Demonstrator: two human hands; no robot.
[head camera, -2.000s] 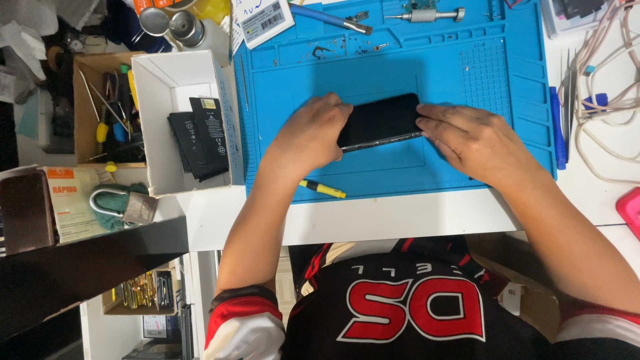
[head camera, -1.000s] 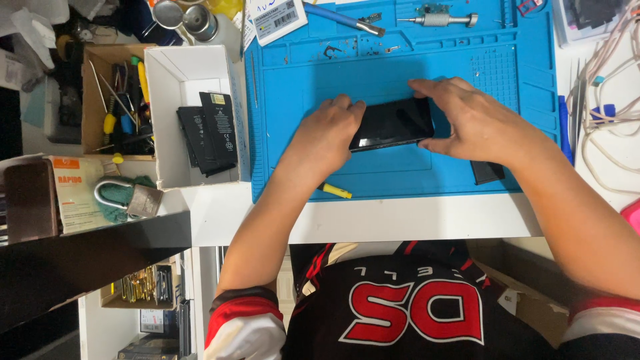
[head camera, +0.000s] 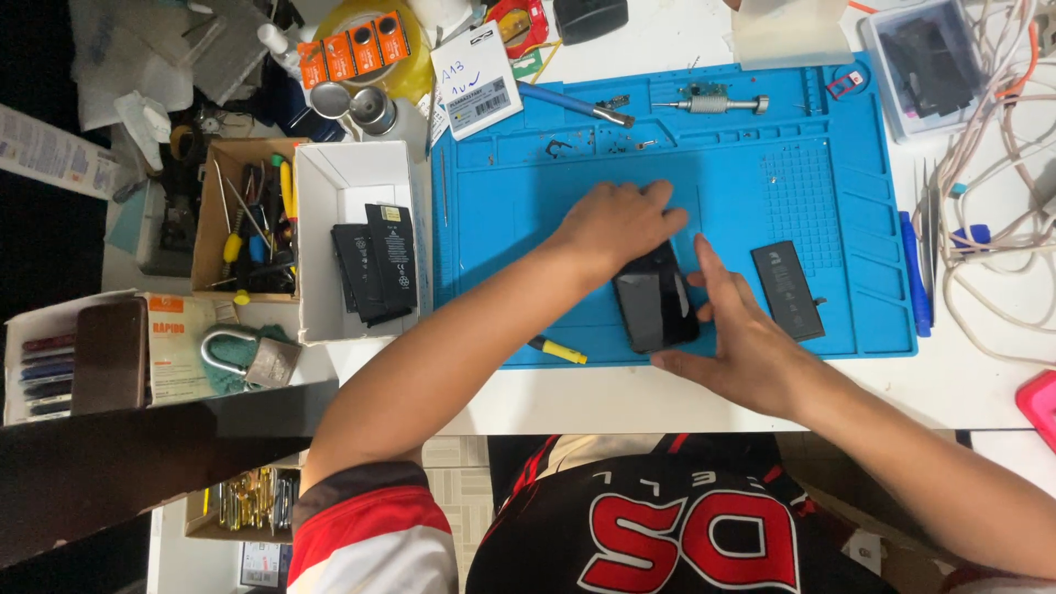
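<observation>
A black smartphone (head camera: 657, 305) stands lengthwise toward me on the blue silicone repair mat (head camera: 528, 198). My left hand (head camera: 623, 223) is over its far end, fingers curled on it. My right hand (head camera: 734, 330) lies along its right side, thumb at the near corner and fingers at the edge. A phone battery (head camera: 788, 290) lies on the mat to the right of my right hand. A yellow-handled tool (head camera: 561, 350) lies at the mat's near edge, partly behind my left forearm.
A white box (head camera: 313, 247) with several batteries and a cardboard box (head camera: 202, 247) of hand tools stand left. A precision screwdriver (head camera: 718, 105) and a brush (head camera: 577, 104) lie at the back. Tweezers (head camera: 931, 239), a blue pry tool (head camera: 914, 280) and cables (head camera: 961, 272) are right.
The phone has turned from crosswise to lengthwise. My left hand has moved to its far end, my right hand along its side. The battery on the right now shows fully. The view has shifted.
</observation>
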